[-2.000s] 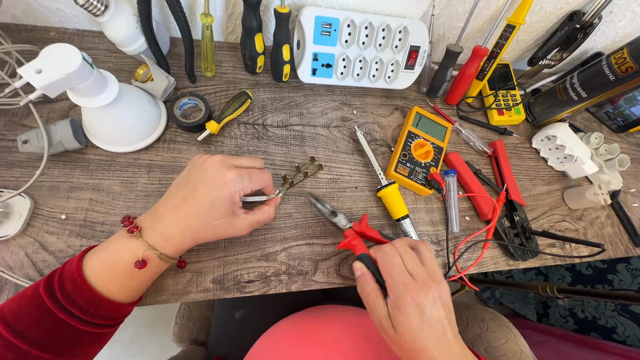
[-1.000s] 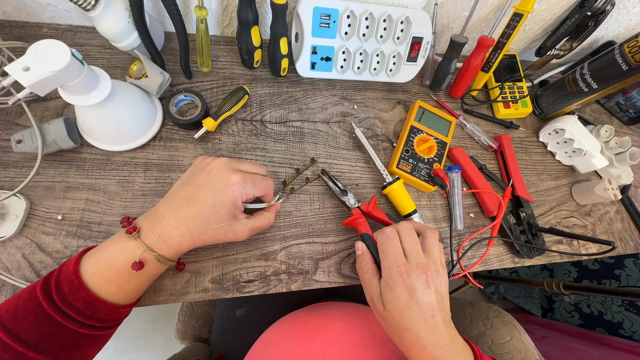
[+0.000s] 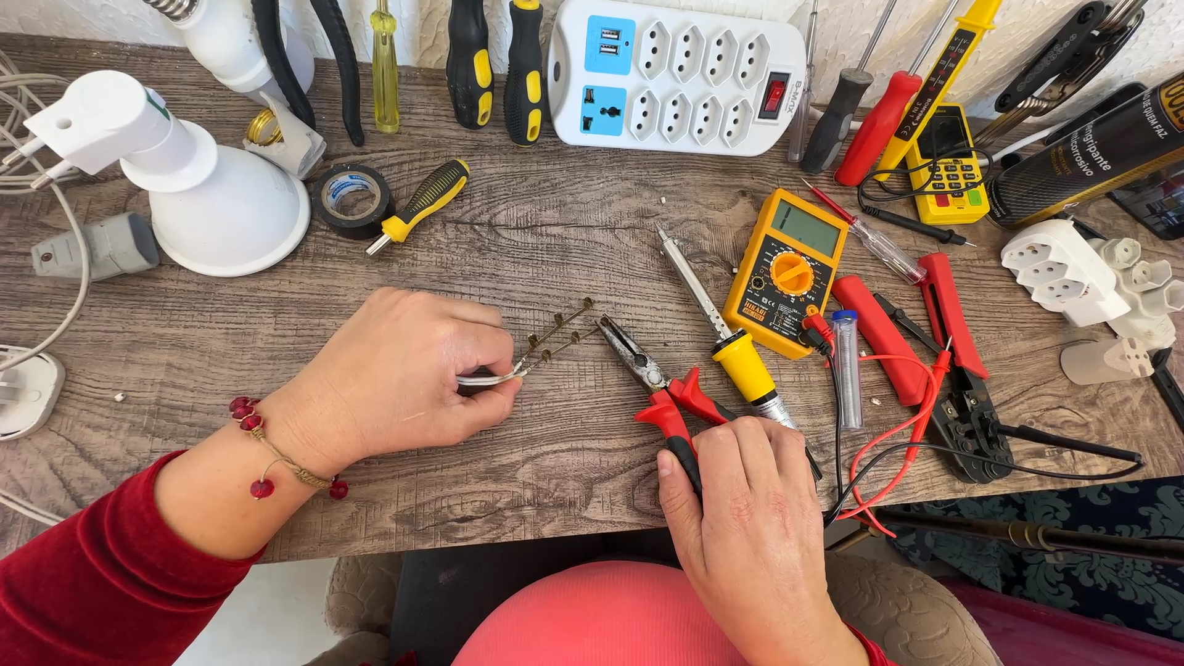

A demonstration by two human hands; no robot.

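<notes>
My left hand [image 3: 416,370] is closed around a white cable, whose end joins two thin brass contact strips [image 3: 560,335] with small clips along them. My right hand [image 3: 754,518] holds long-nose pliers [image 3: 652,370] with red and black handles. The jaws of the pliers point up and left, their tip at or very near the right end of the lower strip; whether they touch is unclear. A soldering iron [image 3: 740,361] with a yellow collar lies just right of the pliers. My palms hide part of the cable and the plier handles.
Right of the iron lie an orange multimeter [image 3: 786,273], a solder tube [image 3: 846,370], red and black leads and a crimping tool [image 3: 967,425]. Black tape [image 3: 351,202], a stubby screwdriver [image 3: 421,205] and a white lamp [image 3: 227,203] stand at upper left. A power strip [image 3: 680,74] lies at the back.
The pliers have moved from beside my left hand, where they pointed further left, to the right end of the brass strips. My left hand still holds the cable in about the same place.
</notes>
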